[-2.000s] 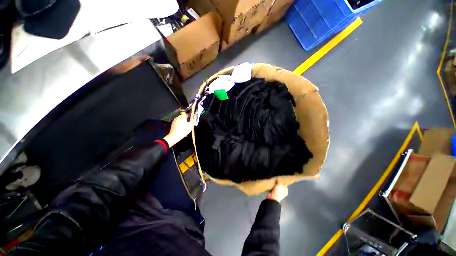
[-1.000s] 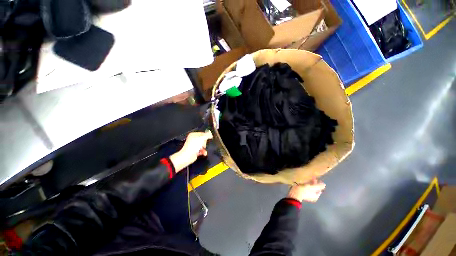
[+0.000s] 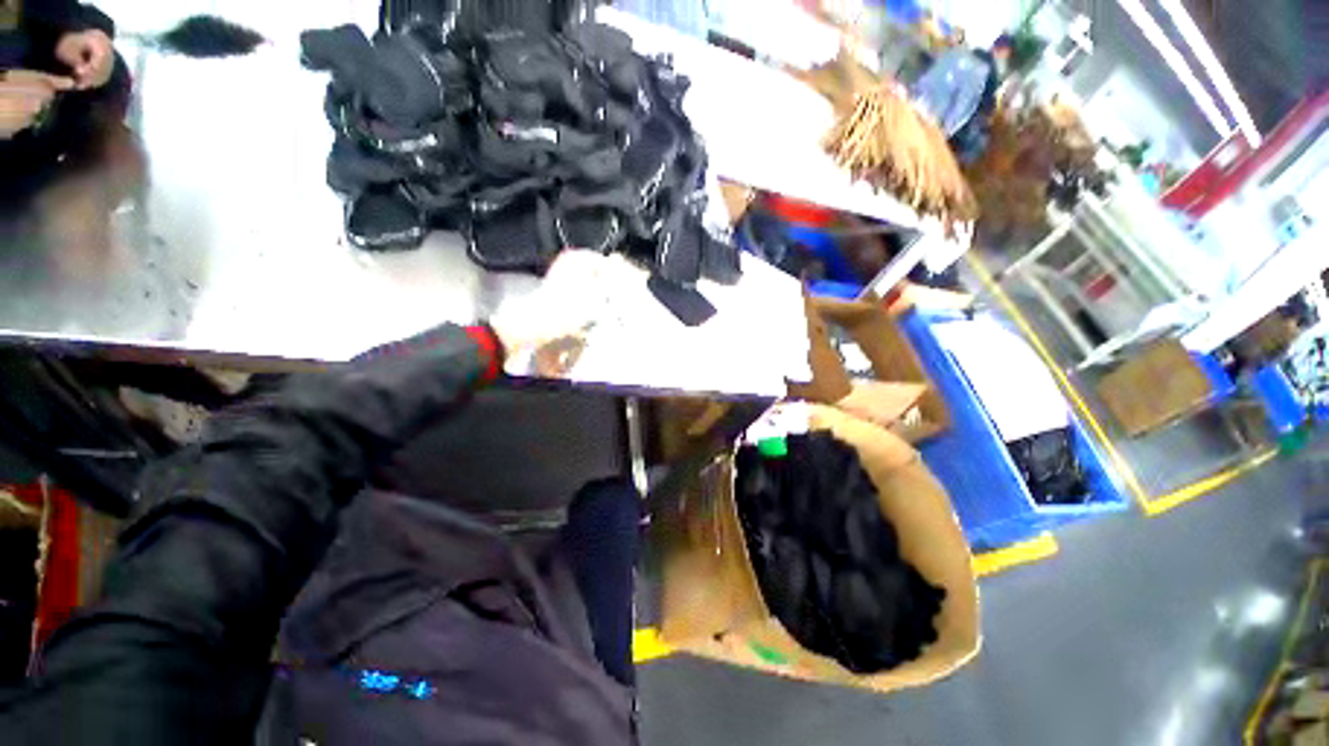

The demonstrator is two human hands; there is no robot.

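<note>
My left hand (image 3: 561,313) reaches over the white paper (image 3: 736,343) at the bench's near edge, just below the pile of sewn pieces (image 3: 510,146). It is washed out and blurred, so its fingers and any held thing cannot be made out. The pile is black with pale curved outlines; a few flat dark ends lie at its right side. The right carton (image 3: 940,583), round and open, stands on the floor beside the bench, full of black pieces (image 3: 831,554), with a green tag at its rim. My right hand is not in view.
Another person's hands (image 3: 66,73) are at the bench's far left. The metal bench top (image 3: 233,219) spans the upper left. Behind the right carton are an open carton (image 3: 889,357) and a blue crate (image 3: 991,503). A red-edged carton (image 3: 59,568) is at lower left.
The view has swung up and left to the bench. Both hands have left the right carton's rim; my left hand is now over the bench, and my right has gone out of view.
</note>
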